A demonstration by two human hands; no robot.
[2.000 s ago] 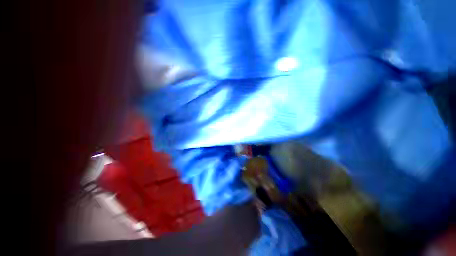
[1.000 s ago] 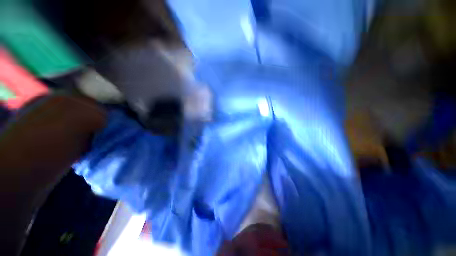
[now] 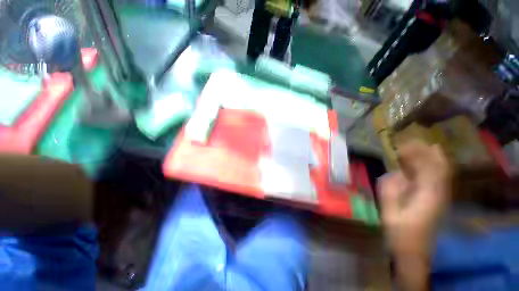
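The red foam mat (image 3: 213, 165) lies on the bench in front of me. Glare-white covered plates (image 3: 250, 91) form a row along its far side. Grey-white plates (image 3: 289, 150) lie on its right half, blurred. A narrow grey stack (image 3: 339, 159) stands at the mat's right side. My right hand (image 3: 414, 185) is raised at the right of the mat, fingers curled, blurred; I cannot tell whether it holds anything. At the left edge a blurred brown forearm-like shape (image 3: 45, 193) above a blue sleeve shows; my left hand itself is not visible.
Green sheet bundles (image 3: 310, 78) lie beyond the mat. Pale green sheets and clear plastic (image 3: 165, 113) are at its left. A fan (image 3: 51, 40) and a metal upright (image 3: 108, 40) stand at the far left. A cardboard box (image 3: 455, 133) and plastic-wrapped items are at the right.
The view has swung from close blue clothing to the bench and red mat. My right hand now shows raised at the right.
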